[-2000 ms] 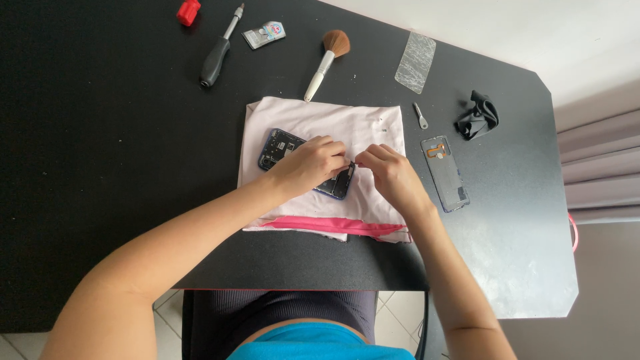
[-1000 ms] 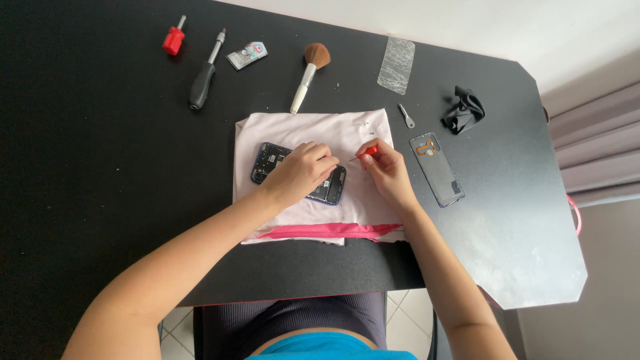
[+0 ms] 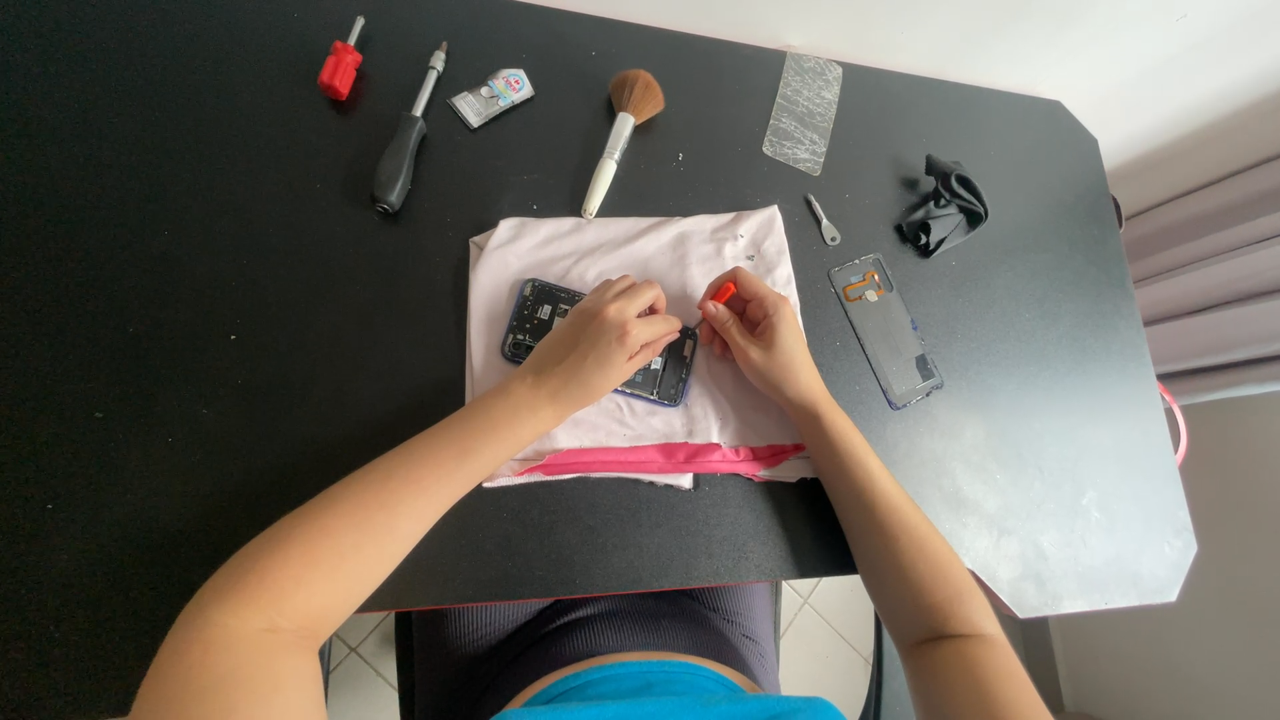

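An opened smartphone lies with its insides up on a folded pale pink cloth. My left hand rests over the middle of the phone, its fingertips near the phone's right end; whether they pinch anything is hidden. In my right hand is a small screwdriver with a red handle, held between thumb and fingers. Its thin tip points at the phone's upper right corner, close to my left fingertips. Tiny dark parts lie on the cloth, up and to the right of my right hand.
On the black table lie a red screwdriver, a black-handled screwdriver, a small packet, a makeup brush, a scratched clear sheet, a small grey key-like tool, a crumpled black cloth and a phone back cover.
Two seconds ago no red handle showed at my right hand; now that hand holds the red-handled screwdriver at the phone's right end. My left hand has stayed over the phone.
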